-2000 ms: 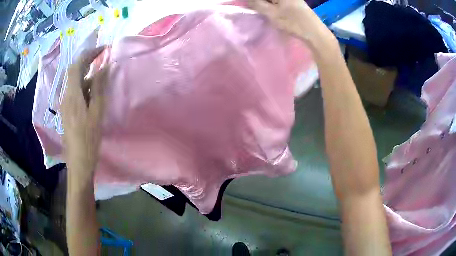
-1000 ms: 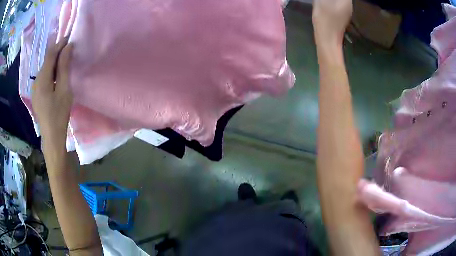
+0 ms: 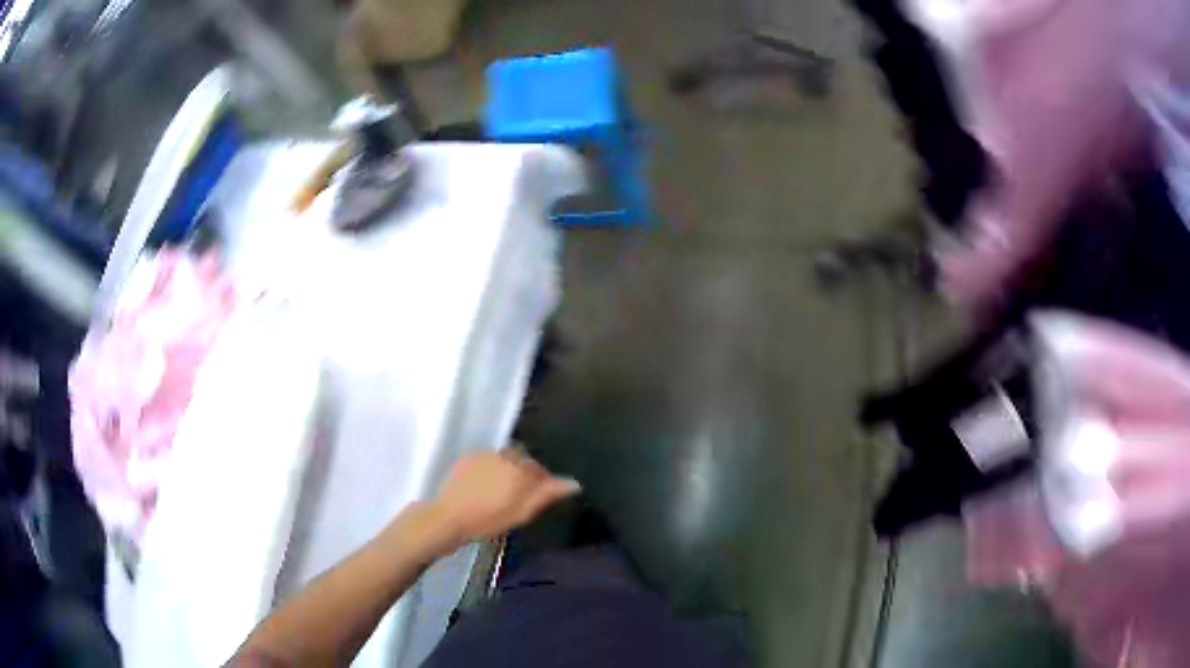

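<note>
My left hand (image 3: 503,495) reaches in from the lower left over the near edge of the white cloth-covered table (image 3: 496,300). It looks empty, with a finger or thumb pointing right; the image is blurred. My right hand is out of the picture. A white padded board (image 3: 242,483) lies along the left of the table. A crumpled pink garment pile (image 3: 144,379) lies at the board's far side. A dark iron (image 3: 372,189) stands near the table's far end. Pink garments (image 3: 1135,522) hang at the right, cut off by the picture's edge.
A blue plastic stool (image 3: 555,98) stands on the floor past the table's end. Black cloth (image 3: 940,457) with a white tag hangs beside the pink garments. A second white-topped board (image 3: 157,183) is at the upper left. A brown object (image 3: 398,26) is at the top.
The view has swung from the hanging pink garments to the table. My left hand is off the pink garment and now at the table's edge. My right hand has left the picture.
</note>
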